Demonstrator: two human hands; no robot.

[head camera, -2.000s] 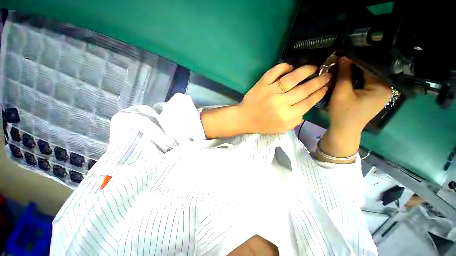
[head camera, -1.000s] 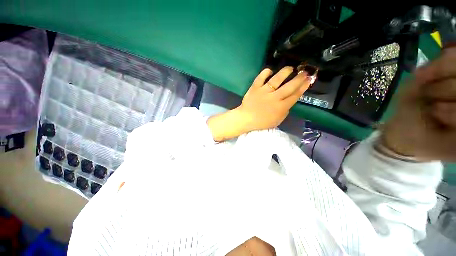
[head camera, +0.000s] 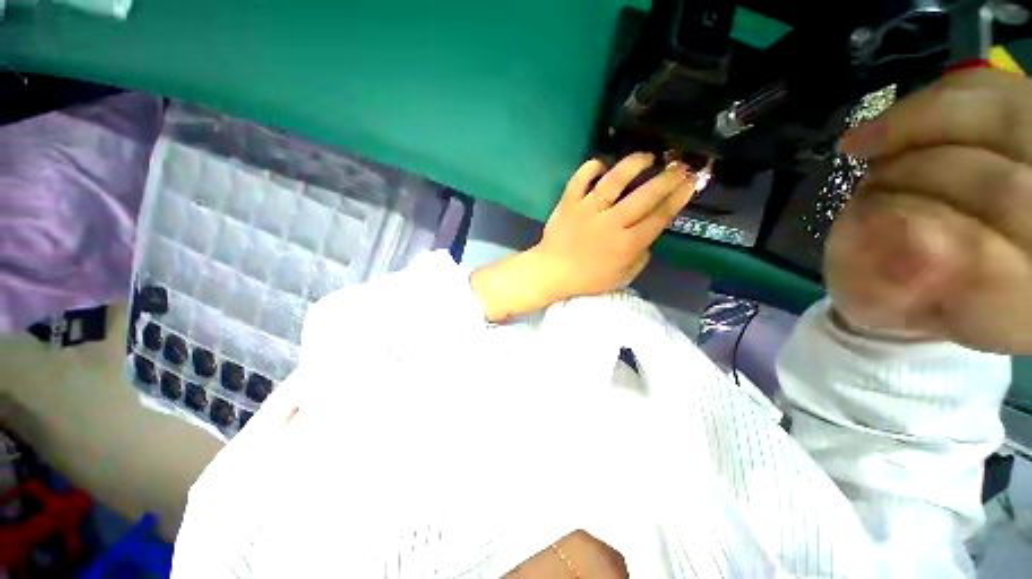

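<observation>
A black hand press [head camera: 690, 68] with a shiny metal plunger [head camera: 750, 111] stands at the upper right. A small shiny-rimmed case [head camera: 703, 175] sits at the fixture below the plunger. My left hand [head camera: 600, 232] has its fingertips on this case; they hide part of it. My right hand [head camera: 939, 209] is raised at the right edge, large and near the camera, with curled fingers around the press's handle, of which a red part [head camera: 965, 68] shows. The black parts tray [head camera: 792, 238] holds glittering pieces and is partly hidden by my right hand.
A pale strip with a printed label [head camera: 707, 231] lies at the press's front edge. The green bench mat [head camera: 453, 91] spans the back. A clear blister tray [head camera: 255, 243] at the left has dark pieces in its lower pockets. Purple cloth [head camera: 74, 204] is at far left.
My right hand has left the case and moved right and up to the press handle. My left hand has stayed at the case. The parts tray has come into view.
</observation>
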